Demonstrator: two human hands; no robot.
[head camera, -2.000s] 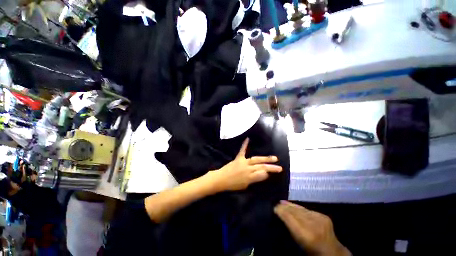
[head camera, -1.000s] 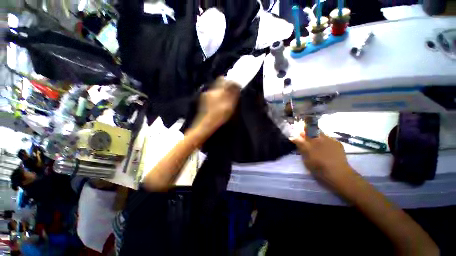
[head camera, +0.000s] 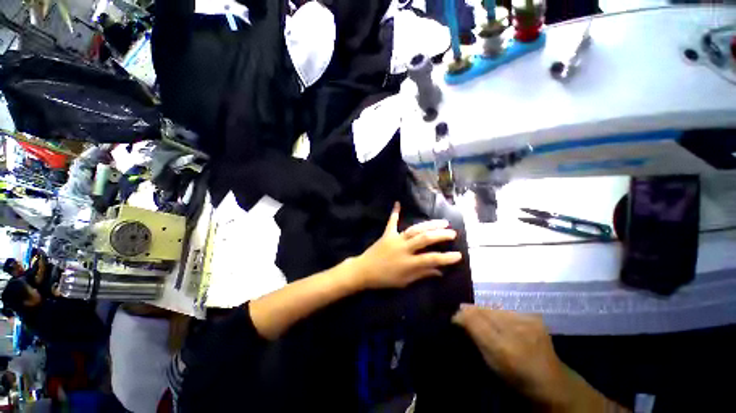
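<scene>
A black garment piece (head camera: 339, 234) lies over the table and hangs towards my lap, its right edge under the needle area. My left hand (head camera: 407, 256) lies flat on the cloth with fingers spread, just below the presser foot (head camera: 449, 193). My right hand (head camera: 508, 343) is at the table's front edge, its fingertips closed on the garment's right edge. The white sewing machine (head camera: 597, 105) has a blue stripe; its lit end stands over the cloth. A white fabric part (head camera: 378, 127) lies on the black cloth left of the machine's end.
Dark green thread snips (head camera: 566, 223) and a smartphone (head camera: 662, 234) lie right of the needle. Blue thread pins with spools (head camera: 494, 56) stand on the machine. The garment pile (head camera: 218, 89) with white shapes is beyond. Another machine (head camera: 137, 240) and people are at left.
My left hand has moved from the raised cloth down onto it and spread flat. My right hand has moved from beside the needle back to the front edge. The garment now spreads over the front edge.
</scene>
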